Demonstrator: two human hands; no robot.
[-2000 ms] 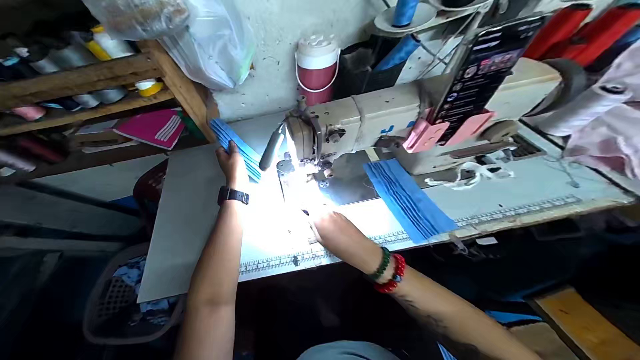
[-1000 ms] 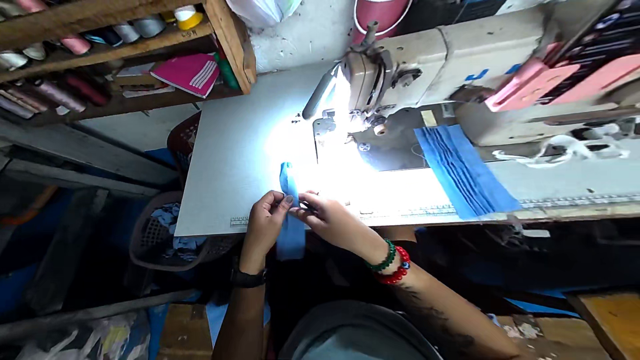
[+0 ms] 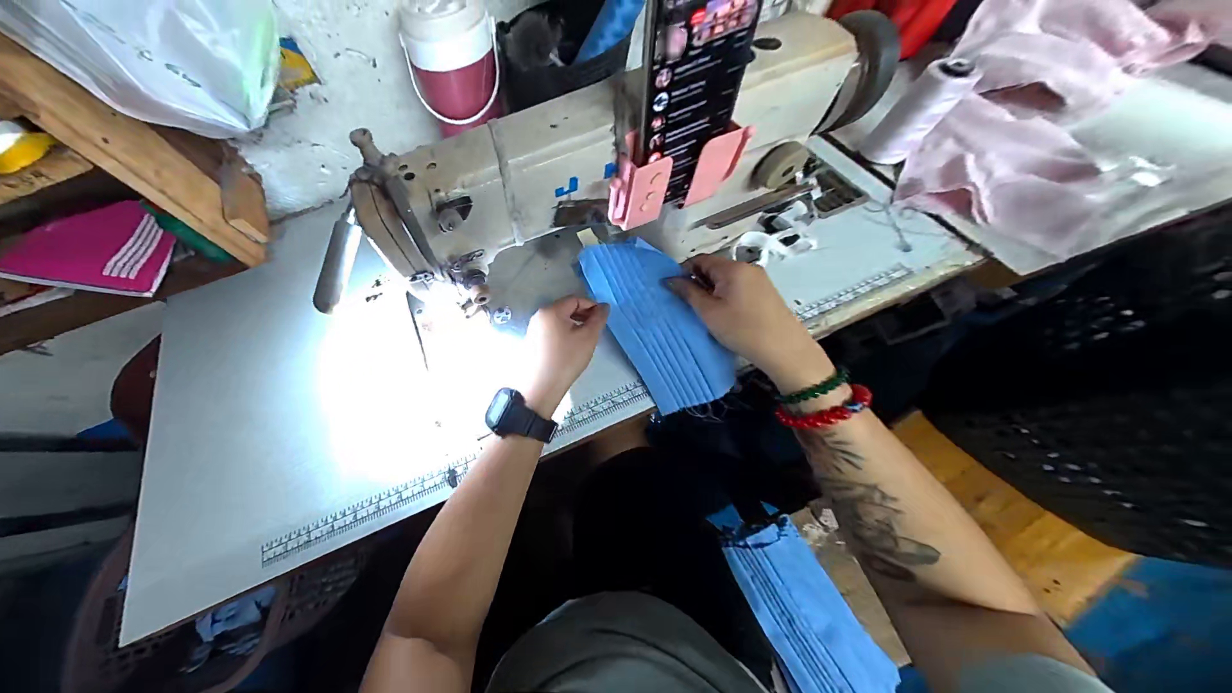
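Note:
A pleated blue fabric piece (image 3: 659, 332) lies on the sewing machine table, its frayed lower end over the front edge. My left hand (image 3: 563, 342), with a black watch at the wrist, is at its left edge, fingertips pinched together; whether they grip cloth is unclear. My right hand (image 3: 736, 303) touches the right side of the fabric with bent fingers, their hold unclear. Left of both hands, the sewing machine's needle area (image 3: 462, 289) is brightly lit. Another pleated blue piece (image 3: 808, 606) hangs low beside my lap.
The sewing machine (image 3: 568, 144) spans the back, with a phone (image 3: 698, 87) in a pink holder. White strips (image 3: 780, 236), a thread cone (image 3: 919, 111) and pink cloth (image 3: 1020, 144) are at right. A wooden shelf (image 3: 135, 135) stands at left; a measuring tape (image 3: 366, 515) runs along the front edge.
Both hands have moved right, from a narrow blue piece at the table's front edge to the pleated piece beside the machine. That narrow piece is no longer between them. The view has shifted.

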